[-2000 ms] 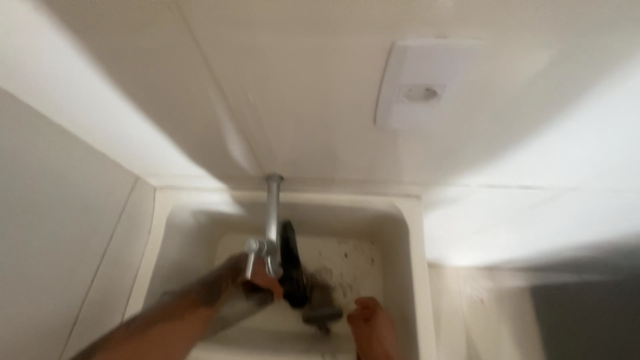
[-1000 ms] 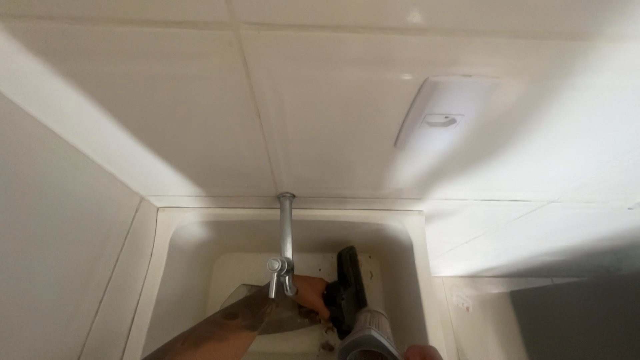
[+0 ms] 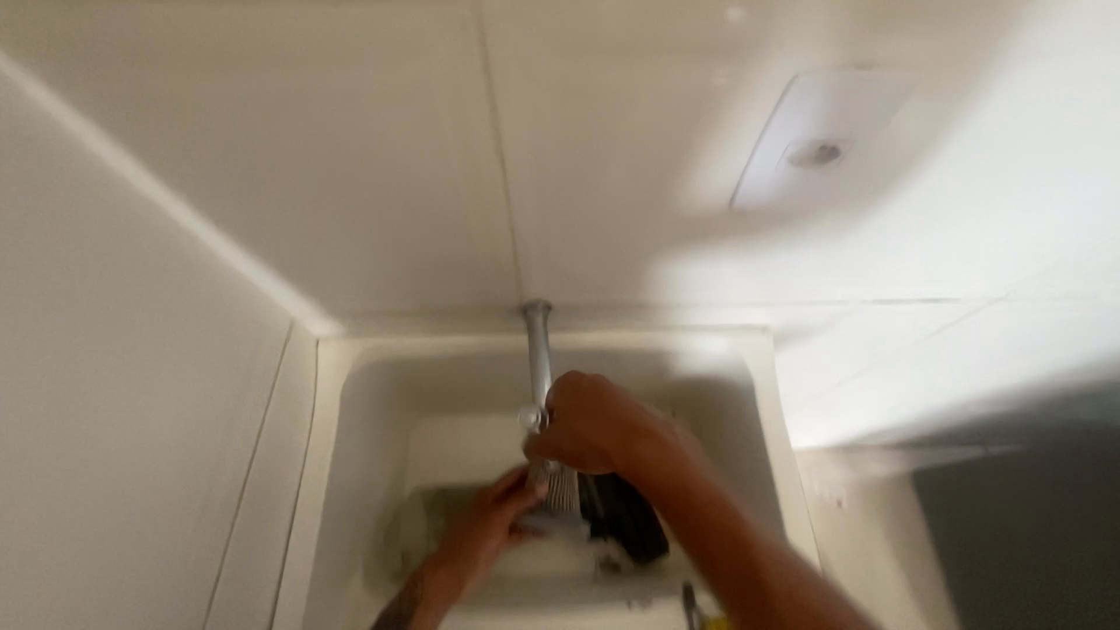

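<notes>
My right hand is closed around the handle area of a metal wall tap over a pale laundry sink. Below the spout, my left hand holds a ribbed, pleated cylindrical filter, its fingers on the left side. A black plastic part lies just right of the filter, partly behind my right forearm. To the left in the basin rests a translucent container, blurred and partly hidden by my left arm.
A white socket plate is on the tiled wall above right. Near the bottom edge, a dark and yellow object shows beside my right forearm. A dark surface stands right of the sink.
My right hand has moved up from the lower part of the basin to the tap. My left hand has shifted down from beside the black part to the filter.
</notes>
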